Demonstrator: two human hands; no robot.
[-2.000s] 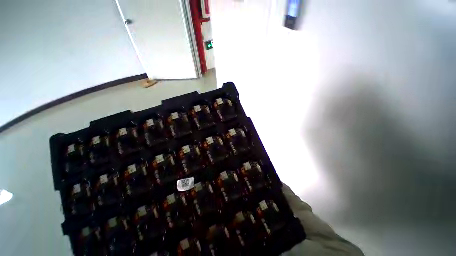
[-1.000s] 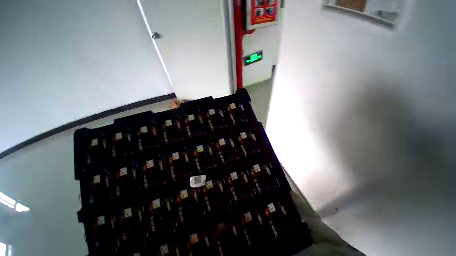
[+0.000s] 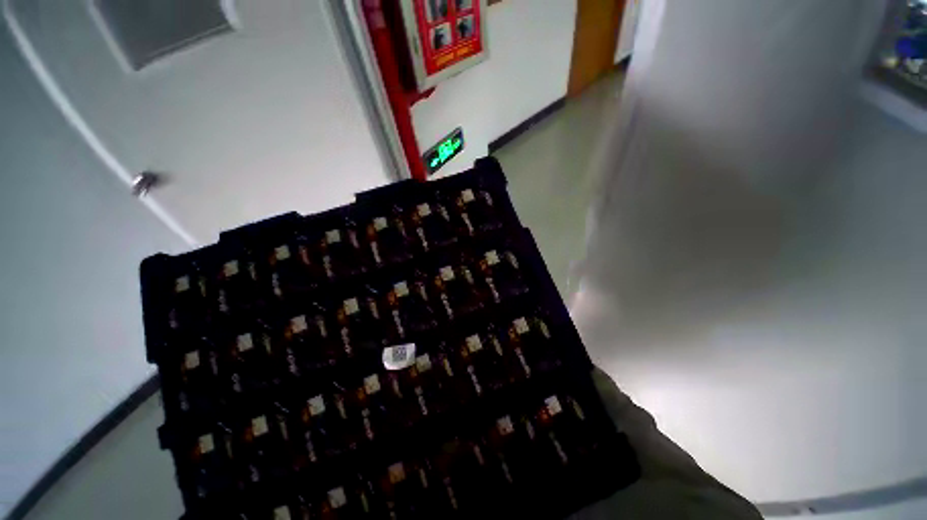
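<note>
A black component tray [image 3: 378, 266] fills the lower middle of the view, tilted, its far edge notched. Rows of small dark modules [image 3: 402, 305] with pale tops and orange-copper edges sit in its pockets. A small white label with a dark code [image 3: 398, 356] is near the tray's middle. A sleeved forearm shows at the tray's lower right edge, its hand hidden. My left hand is not in view. My right hand is not in view. Whether more trays lie below cannot be told.
A white door [image 3: 254, 112] with a silvery handle [image 3: 145, 184] stands ahead left. Beside it are a red pipe, a red-framed poster [image 3: 447, 39] and a green exit sign [image 3: 444, 150]. A pale wall [image 3: 773, 234] is at the right. A corridor floor [image 3: 554, 168] shows between them.
The door, poster and exit sign have come nearer and appear larger. More corridor floor and a brown door now show beyond. The tray stays at nearly the same place in view.
</note>
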